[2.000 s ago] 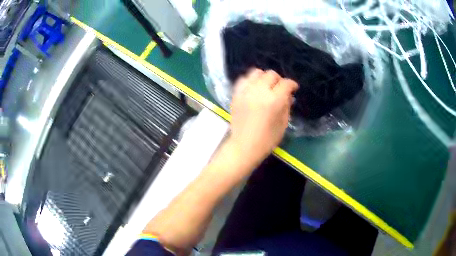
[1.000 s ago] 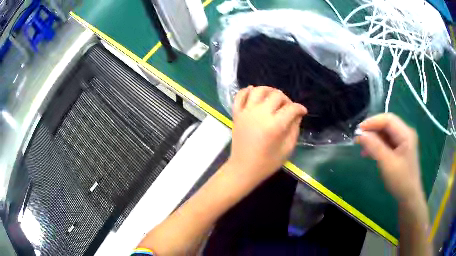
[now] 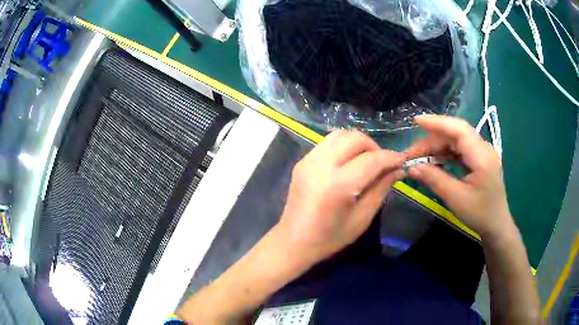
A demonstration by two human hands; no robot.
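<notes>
My left hand [image 3: 343, 190] and my right hand [image 3: 466, 174] meet at the fingertips in front of the bag. A small white sleeve [image 3: 417, 163] shows between the right thumb and fingers, its end touching the left fingertips. The left fingertips are pinched together; whatever is between them is hidden. The clear plastic bag [image 3: 305, 119] is open at the top and full of thin black parts [image 3: 359, 54]. It lies on the green mat, just beyond both hands.
The black mesh belt [image 3: 130, 152] lies at the left, with small white sleeved pieces [image 3: 119, 230] on it. A white side rail [image 3: 209, 212] runs along it. White strips [image 3: 485, 70] lie right of the bag. A metal bracket [image 3: 206, 18] stands at the top.
My left hand has come out from over the black parts to the bag's near side. My right hand came into view with a small white piece, then moved left to meet the left fingertips.
</notes>
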